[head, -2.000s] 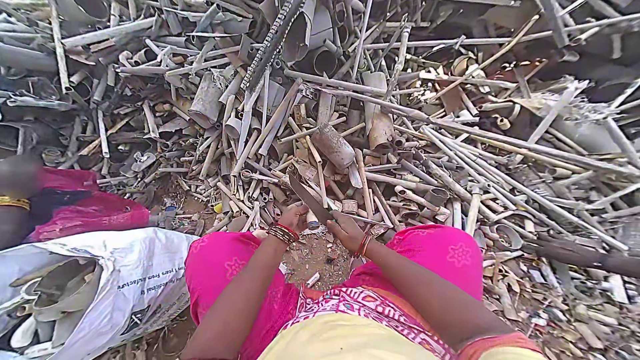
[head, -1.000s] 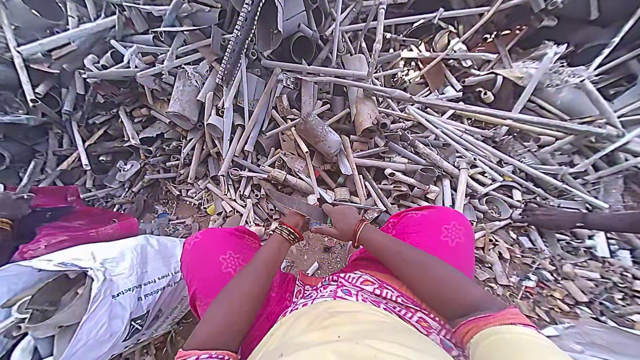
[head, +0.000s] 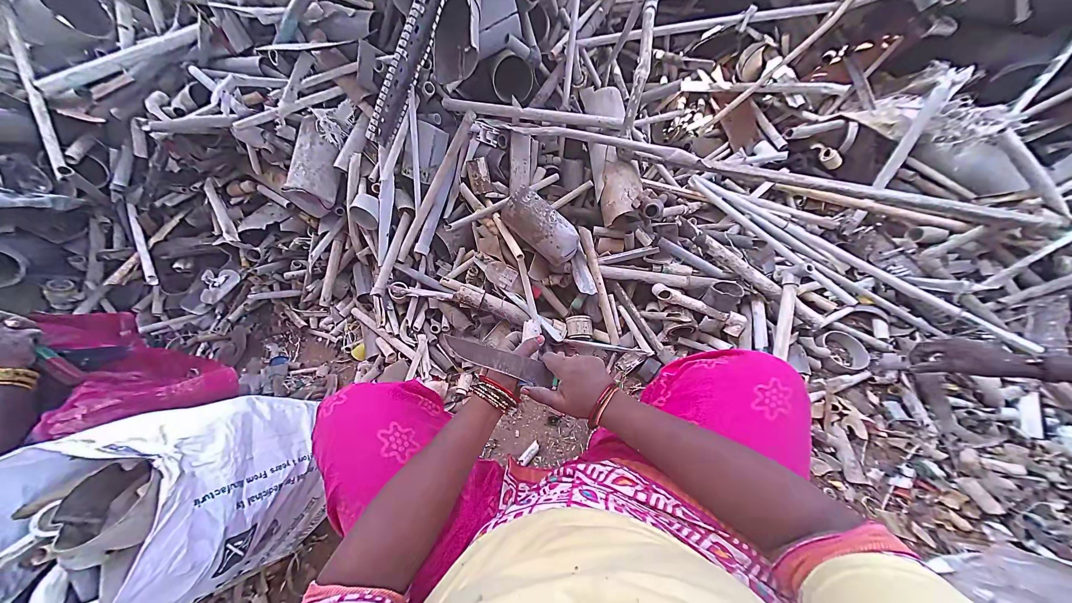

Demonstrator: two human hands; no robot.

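Between my knees, my right hand grips the handle end of a knife with a broad metal blade, which points to the left. Behind the blade is my left hand, partly hidden by it, with its fingers around something at the base of the pile; a thin dark strip runs out to the right beside it. What exactly the left hand holds is hard to make out. Just beyond both hands lie pieces of scrap plastic pipe and a short wide pipe piece.
A large heap of scrap pipes spreads ahead. A white woven sack with scrap pieces stands at lower left. Another person's hand is by pink cloth; another person's arm reaches in from the right.
The knife blade, earlier pointing up and away between my hands, now lies lower and points left across my left hand. The other person's hand at the left remains near the pink cloth.
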